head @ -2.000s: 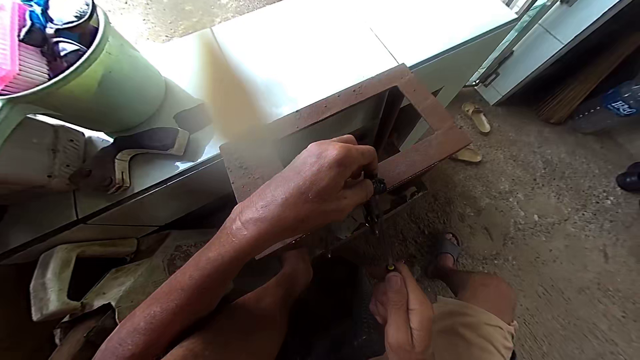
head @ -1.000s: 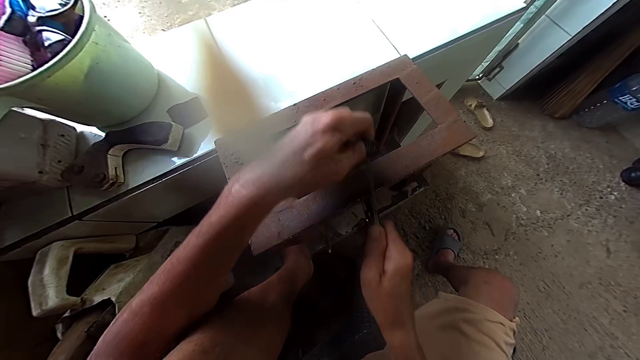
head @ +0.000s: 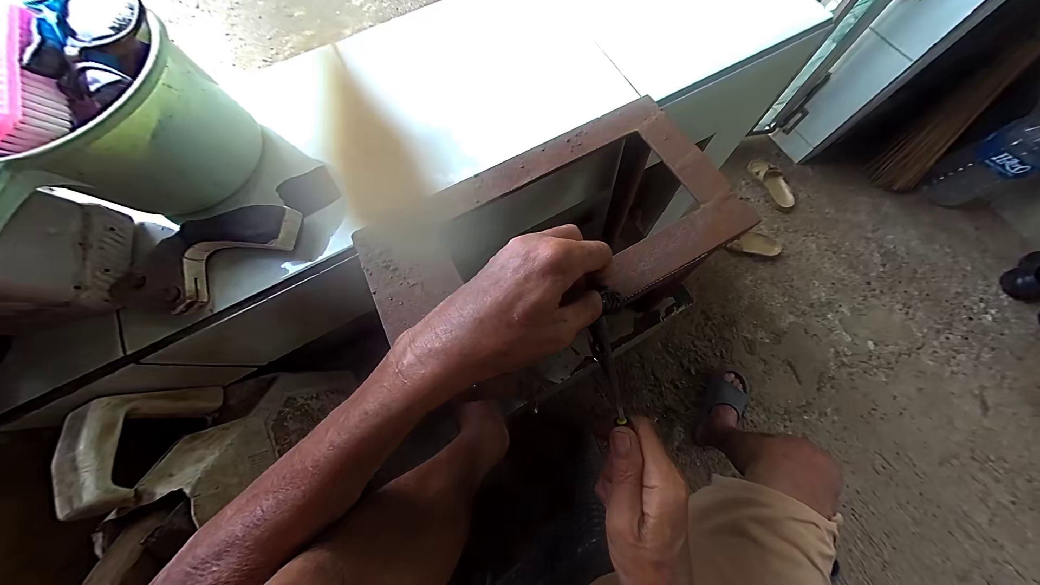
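A rusty brown rectangular metal frame (head: 678, 248) lies tilted at the tiled ledge, its near side over the person's legs. My left hand (head: 536, 296) reaches across it with curled fingers, gripping a small black part (head: 609, 302) at the frame's near edge. Below, my right hand (head: 638, 496) is closed round the handle of a thin tool, apparently a screwdriver (head: 613, 382). Its dark shaft runs up toward the black part. The handle is mostly hidden in the palm, and the fingers hide where shaft and part meet.
A green plastic bucket (head: 191, 138) holding a pink brush (head: 28, 89) stands on the tiled ledge (head: 487, 73). Beside it lies a dark curved part (head: 236, 231). Worn plastic pieces (head: 203, 455) are at lower left. Sandals (head: 772, 183), a broom (head: 951, 122) and a plastic bottle (head: 991, 166) are at right.
My left hand, blurred over the frame a second ago, is sharp now and lower, by the black part. My right hand has shifted down from the frame's edge.
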